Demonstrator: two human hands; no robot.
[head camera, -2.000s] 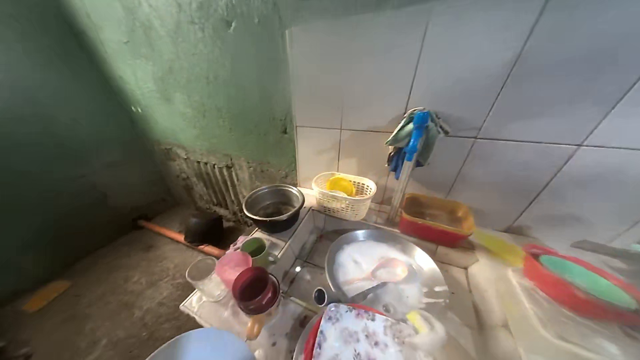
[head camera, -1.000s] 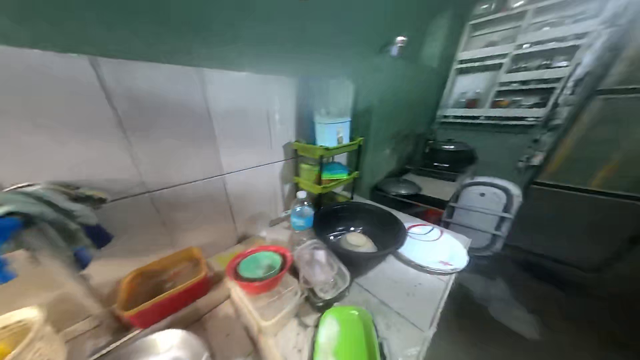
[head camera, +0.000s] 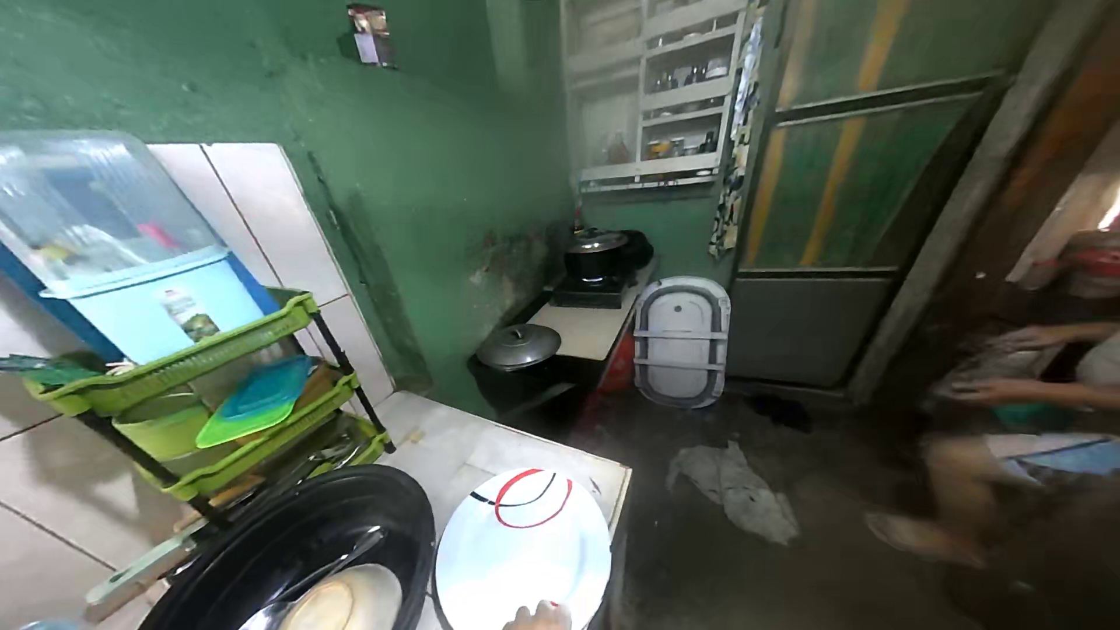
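Observation:
A white plate (head camera: 525, 547) with red and black curved lines lies on the tiled counter. The fingertips of my right hand (head camera: 538, 617) touch its near part at the bottom edge; the rest of that hand is cut off, so its grip cannot be told. Left of the plate stands a large black basin (head camera: 407, 499), with a metal utensil (head camera: 319, 573) and a pale round dish (head camera: 354, 595) inside. My left hand is out of view.
A green tiered rack (head camera: 219, 359) bears a light-blue container (head camera: 166, 306). Beyond the counter (head camera: 490, 437) are a lidded pot (head camera: 595, 254) on a stove, a propped baby bathtub (head camera: 682, 341) and a floor cloth (head camera: 735, 490). Another person (head camera: 1041, 394) sits at the right, blurred.
The view has swung right, away from the sink and wall tiles. Fingertips of my hand now show on the plate, where a second ago no hand was in view.

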